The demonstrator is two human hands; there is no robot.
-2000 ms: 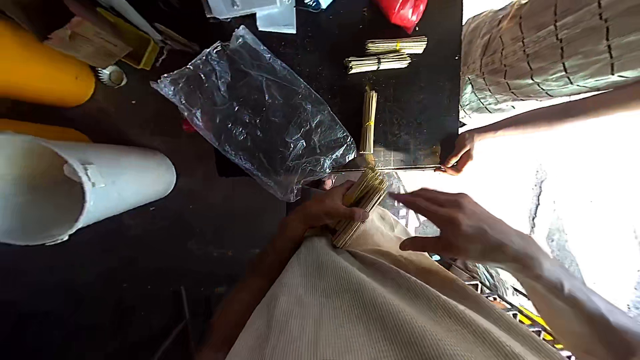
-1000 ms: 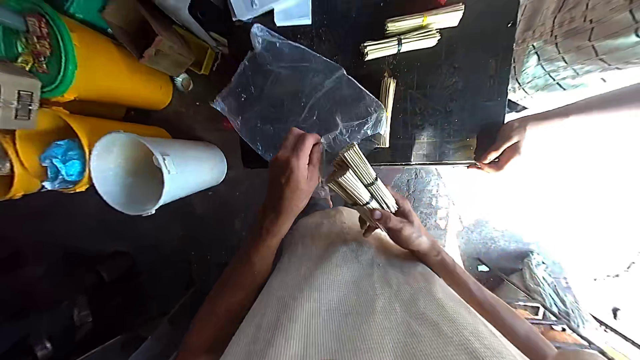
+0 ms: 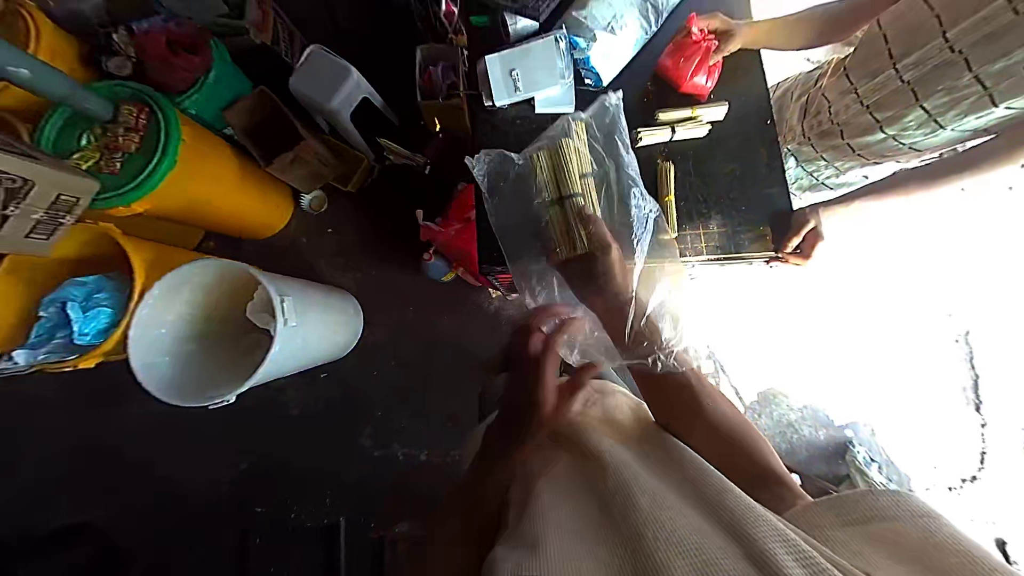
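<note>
My right hand (image 3: 596,264) is inside a clear plastic bag (image 3: 632,184), its fingers around the lower end of bundled thin sticks (image 3: 570,188) bound with dark bands. At the bag's mouth is my left hand (image 3: 548,360), blurred, fingers spread near the film; whether it pinches the film I cannot tell. Two tied stick bundles (image 3: 680,124) lie farther back on the dark table (image 3: 728,172), and another bundle (image 3: 667,198) lies just right of the bag.
Across the table, a person's hand (image 3: 716,36) holds a red plastic bag (image 3: 690,64); that person's other hand (image 3: 800,236) is at the table edge by thin sticks. White boxes (image 3: 528,72) lie at the back. A white bucket (image 3: 320,324) and yellow buckets (image 3: 232,180) stand at left.
The bundles in my right hand have gone inside the clear bag, which lay flat on the table earlier. My left hand has moved to the bag's mouth. The other person's hand now holds the red bag.
</note>
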